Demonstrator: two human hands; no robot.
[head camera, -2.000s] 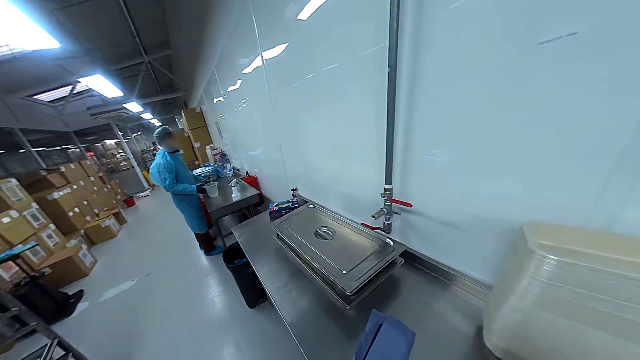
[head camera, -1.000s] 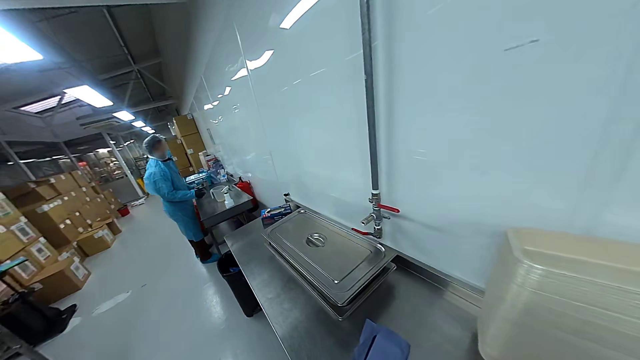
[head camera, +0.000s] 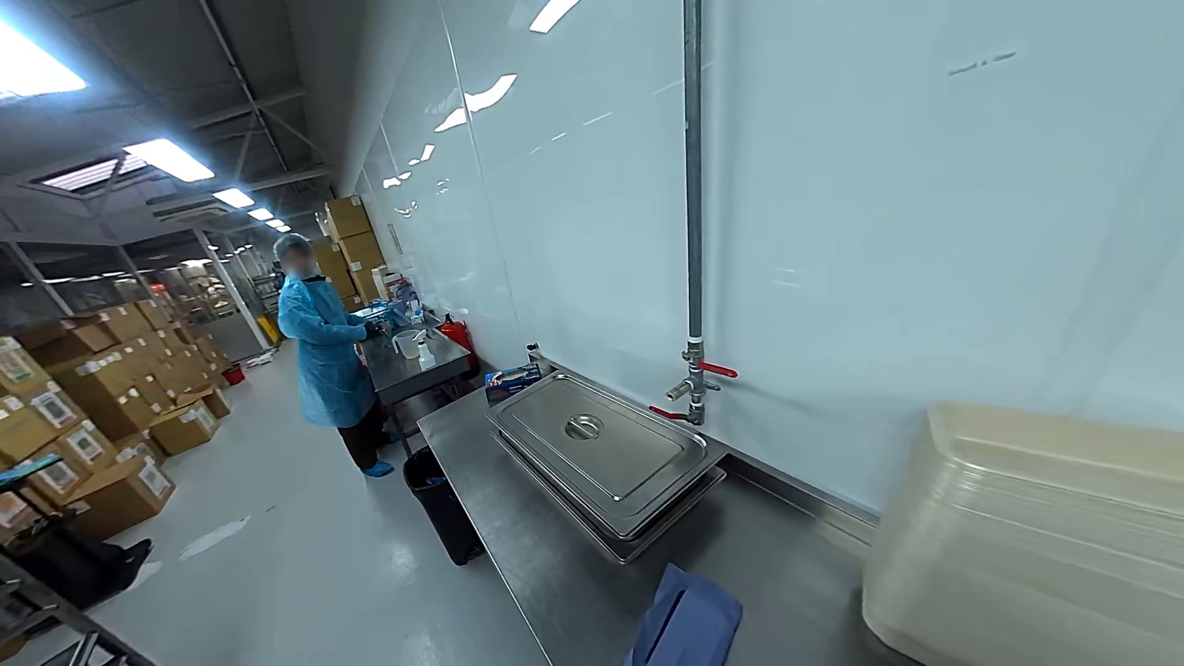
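Neither my left hand nor my right hand shows in the head view. A rectangular stainless steel lid with a recessed handle (head camera: 583, 426) lies on a steel pan (head camera: 638, 548) on the steel table (head camera: 555, 583). Behind the lid's far left corner is a small printed box (head camera: 512, 381). At the bottom edge lies folded blue fabric (head camera: 689, 618); what it belongs to cannot be told. Stacked translucent plastic tubs (head camera: 1036, 546) stand at the right. A metal pipe with red-handled valves (head camera: 696, 384) runs down the wall behind the table.
A person in a blue gown (head camera: 324, 342) stands at a second steel table (head camera: 416, 370) holding a jug and a spray bottle. A black bin (head camera: 444, 509) stands beside my table. Cardboard boxes (head camera: 120, 481) are piled at the left; a red fire extinguisher (head camera: 457, 340) is by the wall.
The view has shifted slightly. The lidded pan, blue fabric and tubs keep their places on the table. The person at the second table has turned somewhat and moved their arms.
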